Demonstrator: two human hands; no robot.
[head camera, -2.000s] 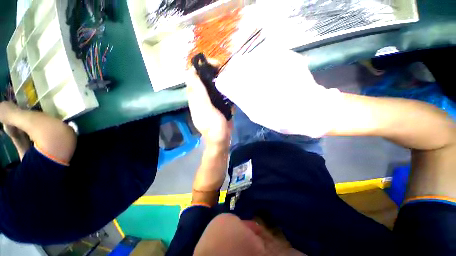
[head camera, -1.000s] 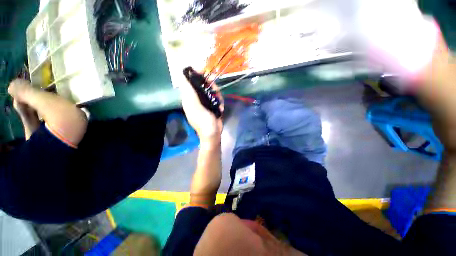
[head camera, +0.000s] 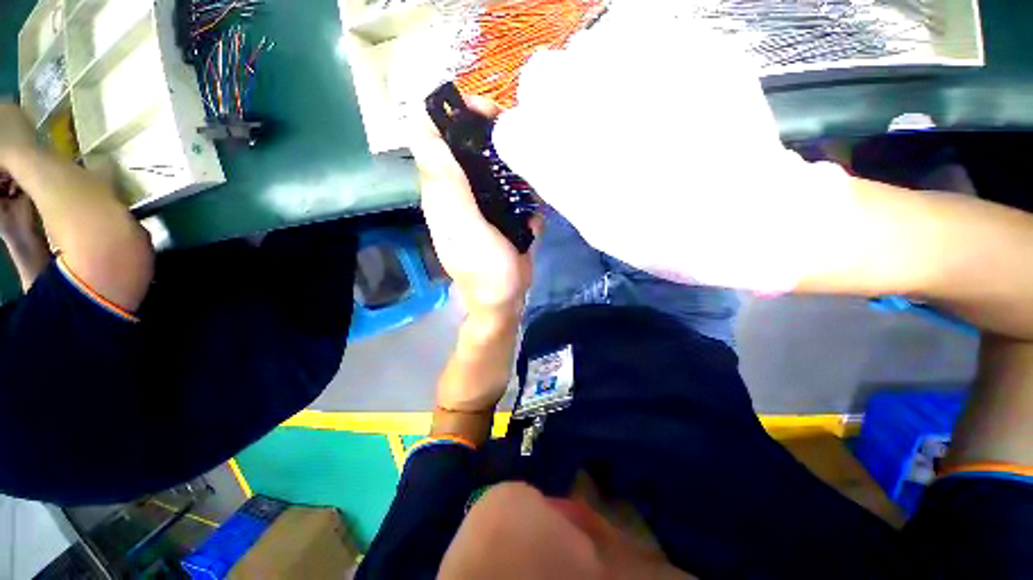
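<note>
My left hand (head camera: 470, 244), bare, holds a black connector housing (head camera: 485, 170) upright at a slant, with a row of small pale spots along its face. My right hand (head camera: 646, 147), in a white glove, is overexposed into a white blob. It lies against the housing's right side; its fingers and anything in them cannot be made out. Orange wires (head camera: 504, 48) lie in the cream sorting tray (head camera: 380, 111) just beyond the housing. White or grey wires (head camera: 833, 32) lie at the tray's right end.
A neighbour's cream parts tray (head camera: 136, 113) is at the left. A part-wired connector (head camera: 230, 130) lies between the trays on the green bench. A neighbour's arm (head camera: 96, 221) is at the left. A blue stool (head camera: 397, 283) stands beneath. Blue bins (head camera: 906, 436) are on the floor.
My gloved right hand has come back from the far right to the housing. My left hand still holds the housing. The camera view has shifted a little.
</note>
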